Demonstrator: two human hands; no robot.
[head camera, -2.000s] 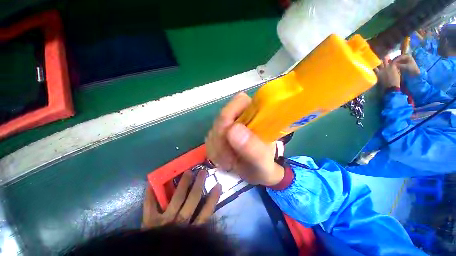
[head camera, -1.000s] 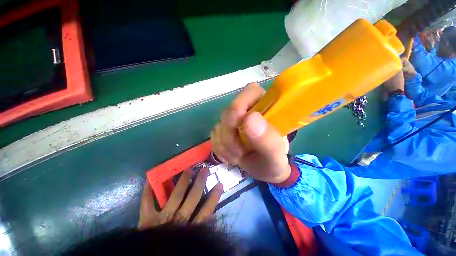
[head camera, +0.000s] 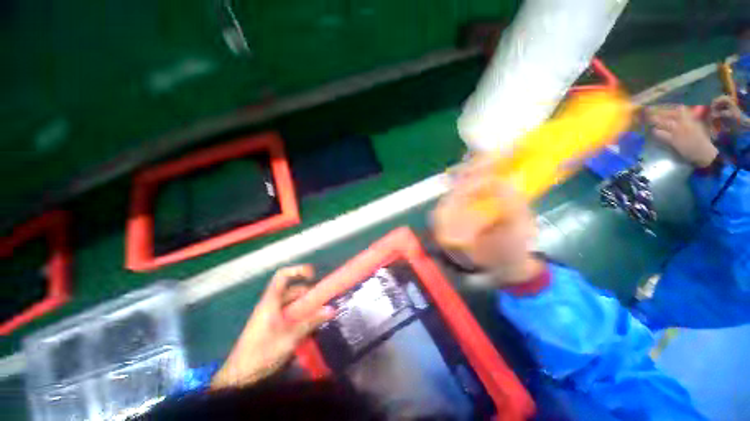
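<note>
My right hand (head camera: 485, 226) is closed around the yellow-orange electric screwdriver (head camera: 567, 148); both are blurred. It is to the right of the open tablet (head camera: 407, 353), and the bit's tip cannot be made out. The tablet lies in a red frame (head camera: 452, 316), with a bright silvery area at its upper end. My left hand (head camera: 275, 325) grips the frame's upper left side, thumb over the border. A dark shape at the bottom edge hides the frame's lower left part.
A clear blister tray (head camera: 107, 353) lies at lower left. Beyond the pale rail (head camera: 321, 234) are another red-framed device (head camera: 214, 205), a dark panel (head camera: 337, 164) and a white wrapped post (head camera: 534, 74). A parts heap (head camera: 629, 197), blue bin (head camera: 617, 156) and worker's hand (head camera: 682, 131) are right.
The view has shifted, showing more of the bench and tablet. My right hand and screwdriver have moved off the tablet to the right. My left hand has moved from across the corner to the frame's side.
</note>
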